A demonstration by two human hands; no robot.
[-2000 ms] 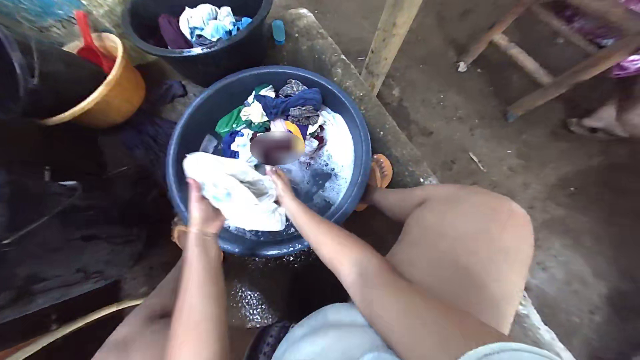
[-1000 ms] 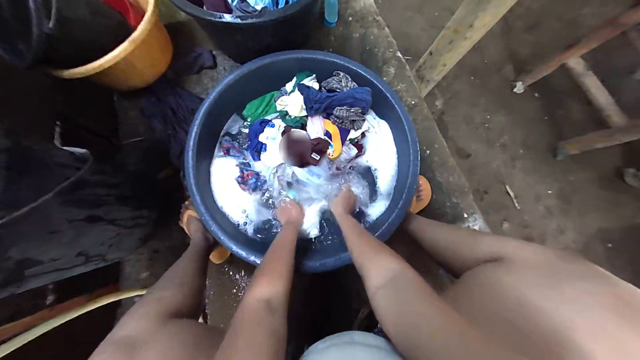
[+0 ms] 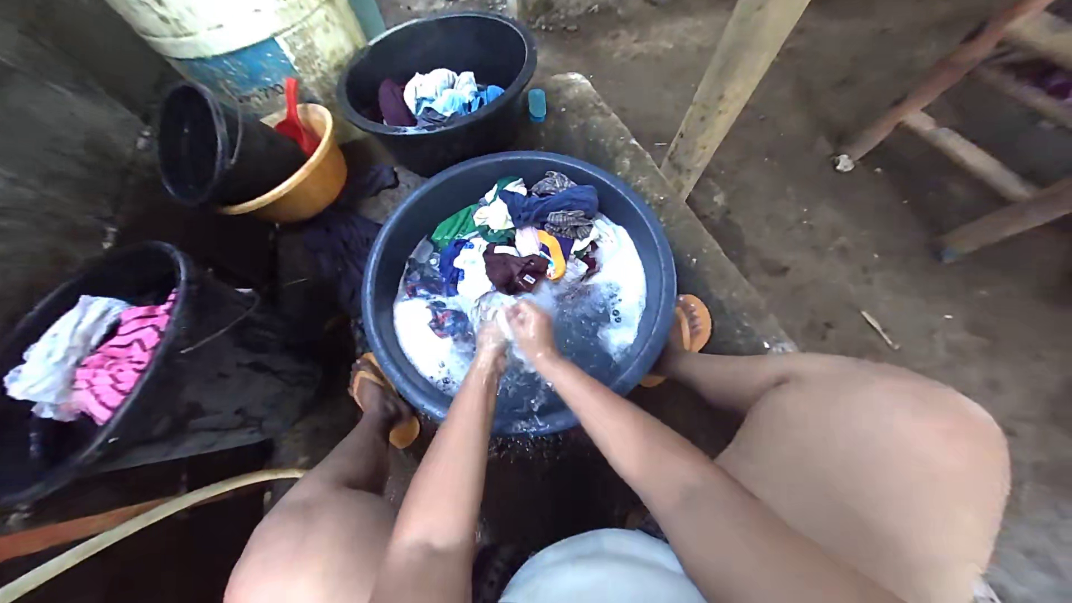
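Observation:
A round blue plastic basin holds soapy water and wet clothes. Over its middle, my left hand and my right hand are close together, both closed on a wet white cloth that is blurred by splashing. Just beyond my hands lies a maroon garment, with a yellow-handled brush or similar object beside it. Farther back in the basin are a dark blue cloth and a green cloth. White suds float along the right side.
Behind stands a black tub of clothes. Left of it, a black bucket leans in an orange basin with a red dipper. A black bucket of clothes lies near left. Wooden posts rise at right; a hose runs lower left.
Two seconds ago the white cloth was spread between my hands above the basin; a second ago my hands were apart in the water. Now they are together around bunched cloth. The view takes in more at left.

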